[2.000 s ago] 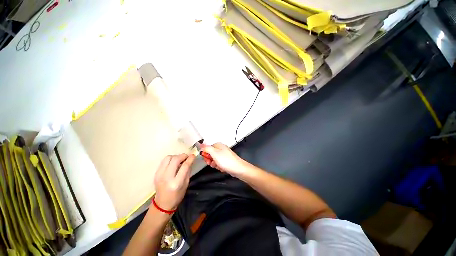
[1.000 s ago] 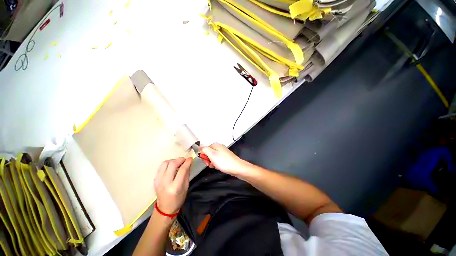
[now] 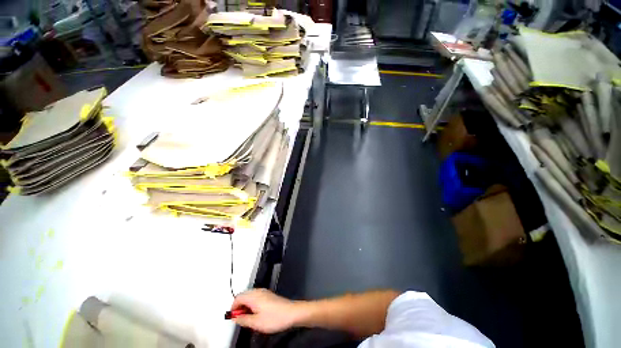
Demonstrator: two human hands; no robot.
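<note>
My right hand (image 3: 264, 311) is at the table's front edge, closed around a red lighter (image 3: 238, 312) whose end points left. The beige fabric panel (image 3: 122, 329) lies at the bottom left, cut off by the picture's edge, with a grey tab at its upper corner and a bit of yellow edge. My left hand is out of the picture. The thread snips (image 3: 218, 229) lie on the table beyond my right hand, with a dark cord running from them towards my hand.
A panel stack (image 3: 204, 183) stands beyond the snips, another panel stack (image 3: 65, 146) at far left. Brown pieces (image 3: 184, 41) and more panels are at the back. Across the dark floor (image 3: 347, 204), a second table holds a panel pile (image 3: 579, 129). Cardboard boxes and a blue item are beneath.
The view has swung up and to the right. My left hand has left the picture. My right hand is now apart from the panel, still holding the lighter.
</note>
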